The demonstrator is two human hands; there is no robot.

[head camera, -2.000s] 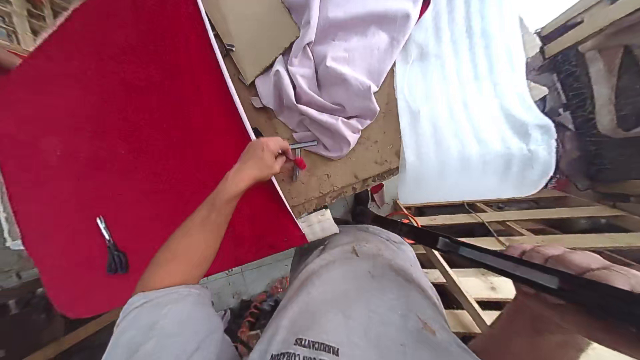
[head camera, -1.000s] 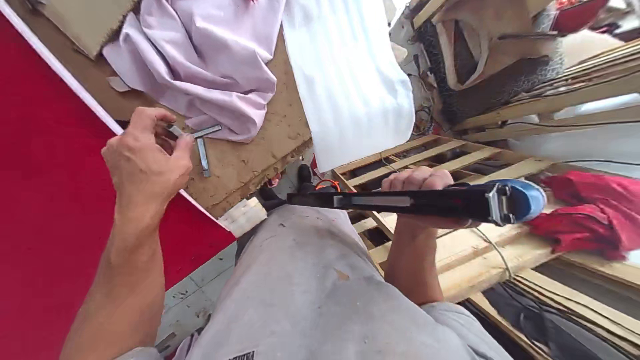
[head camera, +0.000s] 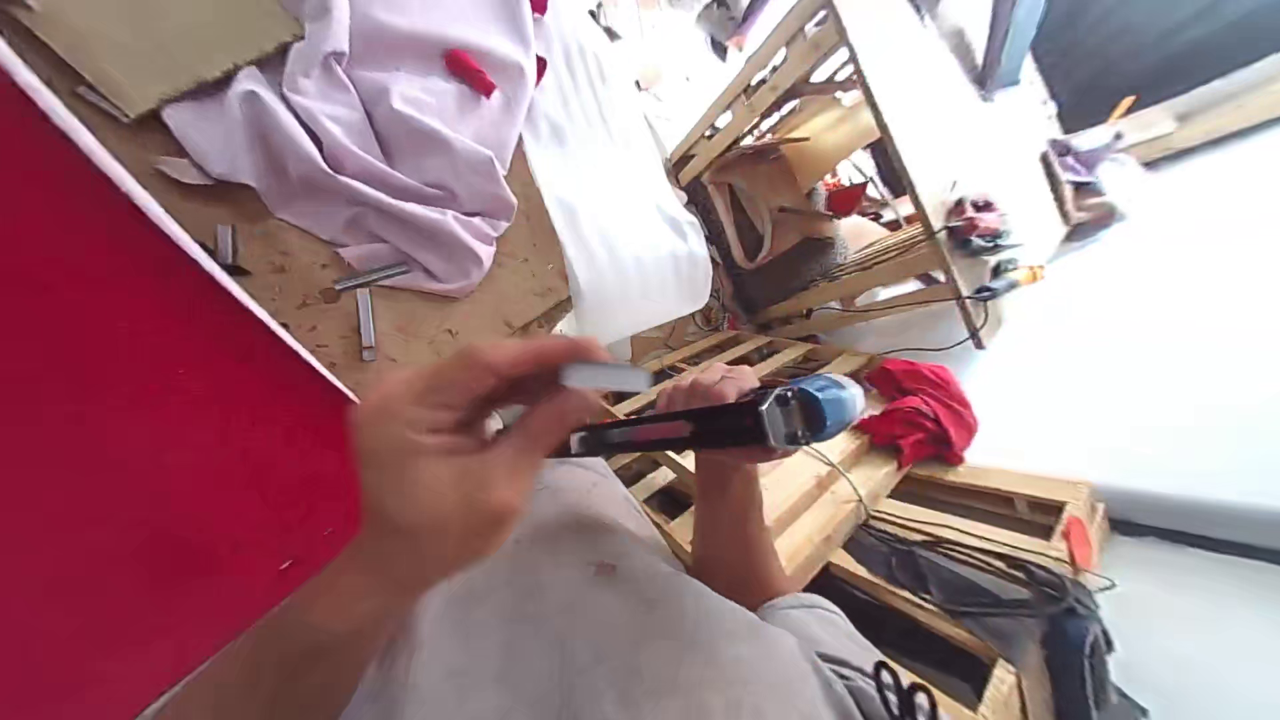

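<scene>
Between the thumb and fingers of my left hand (head camera: 450, 450) is a strip of metal staples (head camera: 607, 377), slightly blurred. It is just above a black and blue pneumatic staple gun (head camera: 700, 425), whose magazine shows a slot along its length. My right hand (head camera: 712, 392) grips the staple gun from behind, partly hidden by it. More staple strips (head camera: 367, 324) lie on the worn board table (head camera: 480, 320), beside a crumpled pale pink cloth (head camera: 400, 150). Red fabric (head camera: 150, 420) with a white edge spreads at the left.
A white padding sheet (head camera: 620, 200) hangs over the table's edge. Wooden slatted frames (head camera: 980, 510) stand at the right, with a red cloth (head camera: 925, 410) and cables on them. Scissor handles (head camera: 903, 695) show at my clothing. A beige board (head camera: 160, 50) lies at the upper left.
My left hand has moved from the staple strips on the table to the staple gun, with a strip now in its fingers. The view has swung right.
</scene>
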